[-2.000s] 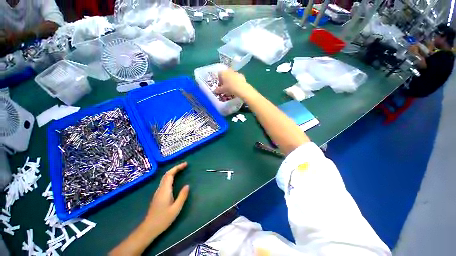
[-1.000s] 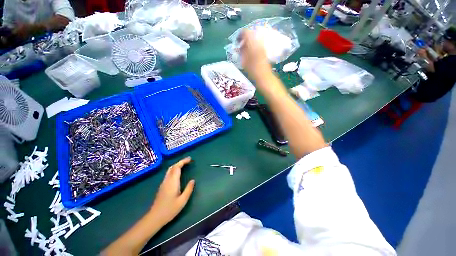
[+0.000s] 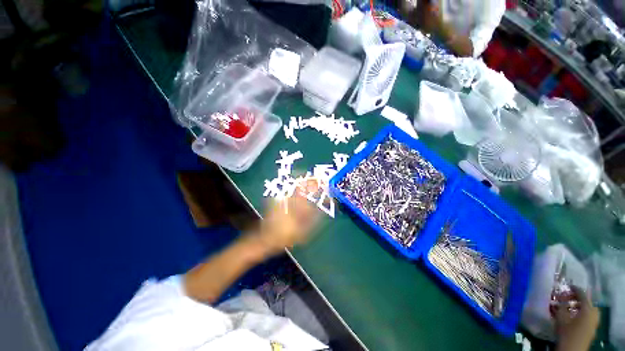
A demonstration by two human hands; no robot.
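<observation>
My left hand (image 3: 291, 216) is blurred over the near edge of a loose pile of white strips (image 3: 329, 128) left of the blue trays; whether its fingers hold a strip cannot be told. My right hand (image 3: 578, 323) is at the lower right, its fingers in a translucent tub (image 3: 540, 291) of small reddish parts; its grip is unclear. The left blue tray (image 3: 373, 228) holds a dense heap of short metal parts. The right blue tray (image 3: 480, 212) holds long slim silvery pieces. Small white bits (image 3: 522, 341) lie by the tub.
A clear box (image 3: 240, 163) with red-wired parts stands at the table's left edge, beside a large clear bag (image 3: 212, 48). White fans (image 3: 379, 77) and another fan (image 3: 508, 156) stand behind the trays, among clear tubs. Another person's arm (image 3: 445, 31) is across the table.
The view has swung left. My left hand has moved from the table in front of the trays to the white strips. My right hand has moved from above the clear bag to the tub.
</observation>
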